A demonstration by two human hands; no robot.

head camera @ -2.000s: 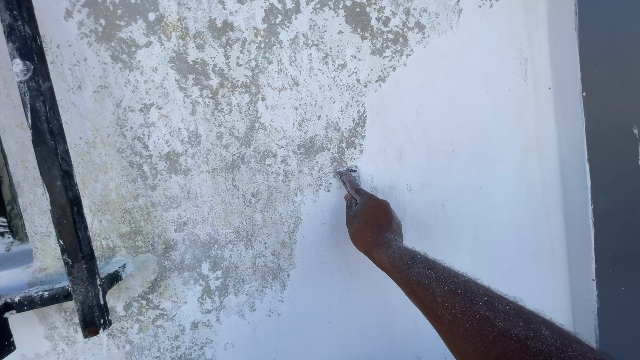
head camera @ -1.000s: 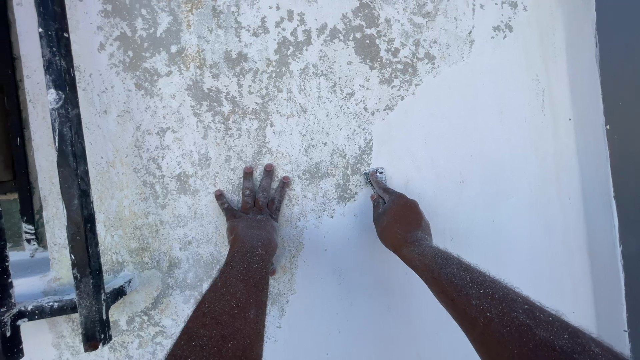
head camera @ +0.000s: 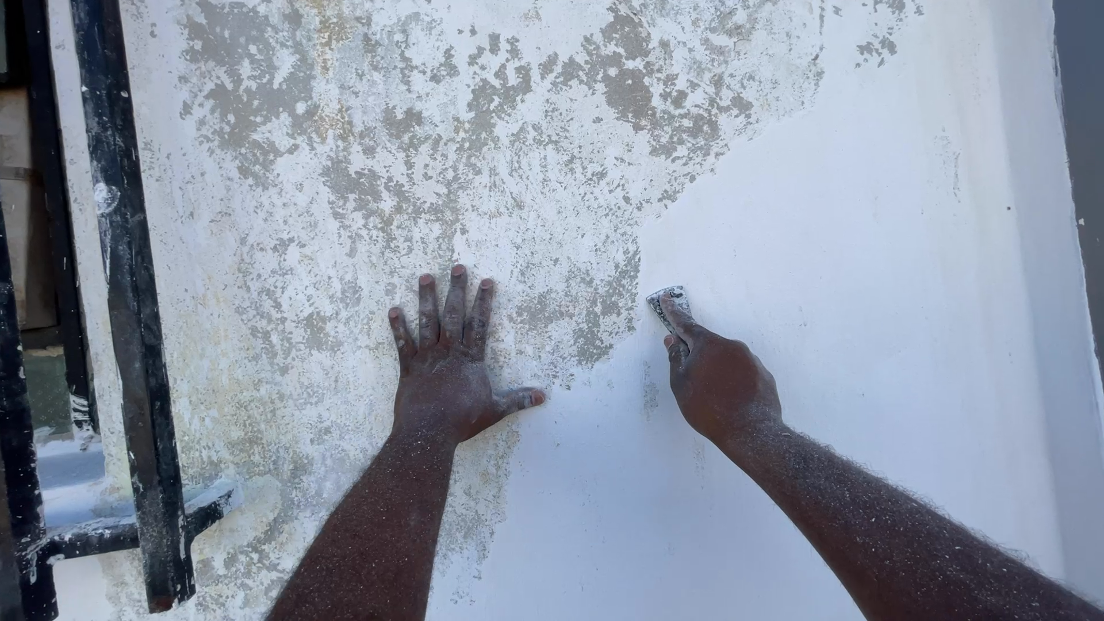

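My left hand [head camera: 444,379] lies flat on the mottled wall [head camera: 302,250], fingers spread, with nothing in it. White and grey patches of worn paint surround it. To its right, my right hand [head camera: 724,379] grips a small scraper [head camera: 670,302] whose dusty metal blade rests against the smooth white part of the wall [head camera: 862,285], close to the ragged edge of the mottled area. The scraper's handle is mostly hidden in my fist. Pale dust speckles both forearms.
Black metal bars [head camera: 142,328] with white splashes stand at the left, joined by a crossbar [head camera: 95,536] near the bottom. Behind them is a window opening with a white sill [head camera: 73,479]. The wall ends at a dark grey strip [head camera: 1085,138] on the right.
My left hand, out of view two seconds ago, has come onto the wall. My right hand keeps hold of the scraper, which has shifted from the patch's edge onto the smooth white area.
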